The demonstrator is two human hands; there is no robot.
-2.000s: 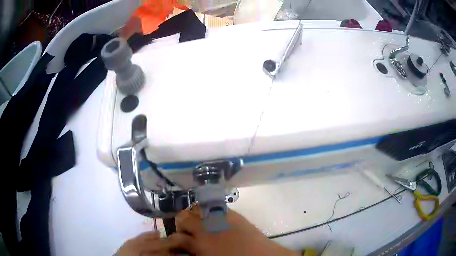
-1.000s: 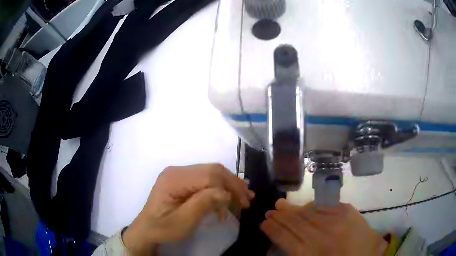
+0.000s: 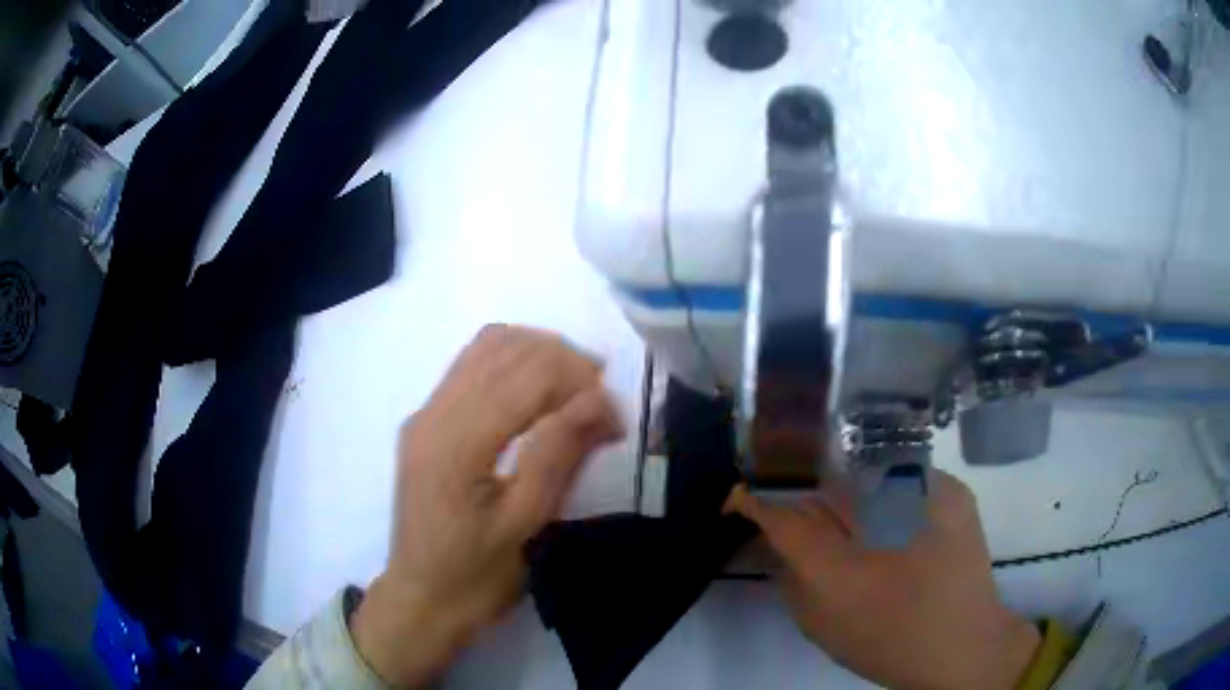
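A black fabric strip (image 3: 623, 580) runs from under the sewing machine head (image 3: 998, 162) towards me and spreads into a folded, angled piece at the front. My left hand (image 3: 492, 492) is left of the strip, slightly blurred, with curled fingers raised near the needle area; the strip's left corner touches its palm side, and its grip is unclear. My right hand (image 3: 877, 573) pinches the strip's right edge below the chrome guard (image 3: 793, 337). The grey block (image 3: 893, 506) partly covers this hand. The needle and presser foot are hidden.
Long black strips (image 3: 202, 391) lie draped at the left, one short end sticking out. A grey unit with a round vent (image 3: 47, 290) is at the far left. The tension knob (image 3: 1009, 353) is right of the guard. A loose thread (image 3: 1126, 502) lies at the right.
The view first swung left and closer to the machine's front. Since then my left hand has moved up and away from the strip's upper part, and the strip's front part has turned leftwards.
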